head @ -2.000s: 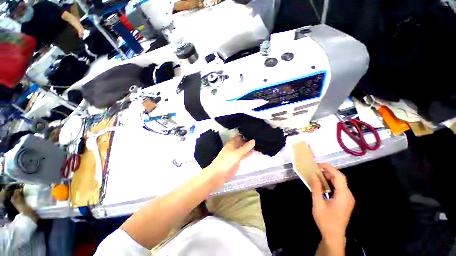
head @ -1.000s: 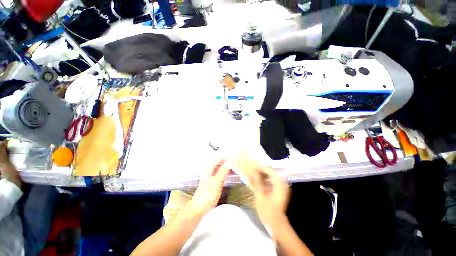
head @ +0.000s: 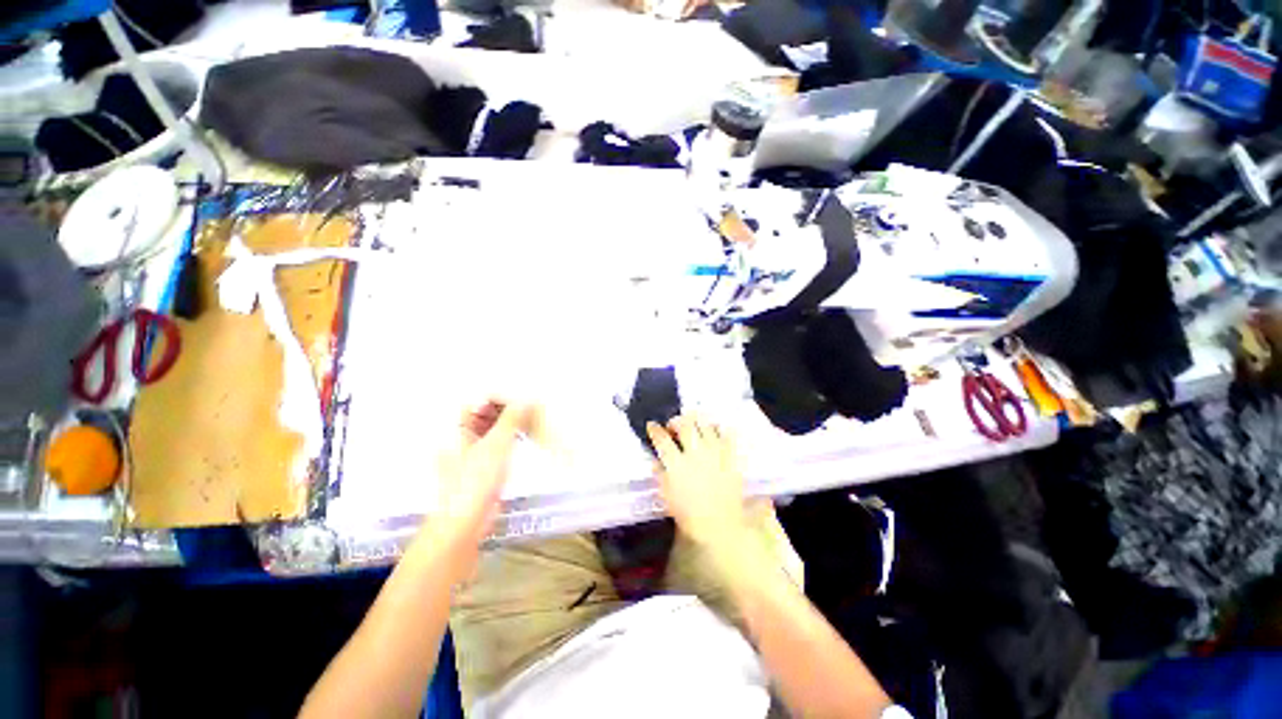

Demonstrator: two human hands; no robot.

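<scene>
A small black cut piece (head: 651, 398) lies on the white table left of the machine. My right hand (head: 700, 466) has its fingertips on the piece's lower edge; the thumb's hold is hidden. My left hand (head: 485, 457) is over the table further left, blurred, with bent fingers. A pale blur is beside its fingertips, and I cannot tell if it holds the card. Two heaps of black cut pieces (head: 787, 377) lie side by side in front of the white sewing machine (head: 970, 253). A black cloth strip (head: 832, 253) hangs over the machine head.
Red-handled scissors (head: 994, 406) and an orange-handled tool (head: 1038, 386) lie at the table's right end. At left are a brown board (head: 197, 450) with a white strip (head: 288, 337), more red-handled scissors (head: 152, 347) and an orange ball (head: 83, 459). A dark-topped cylinder (head: 734, 127) stands behind the machine.
My hands have moved apart, the left one leftward. My right hand is now on a single black piece left of the heaps. The card between my hands is no longer clearly visible.
</scene>
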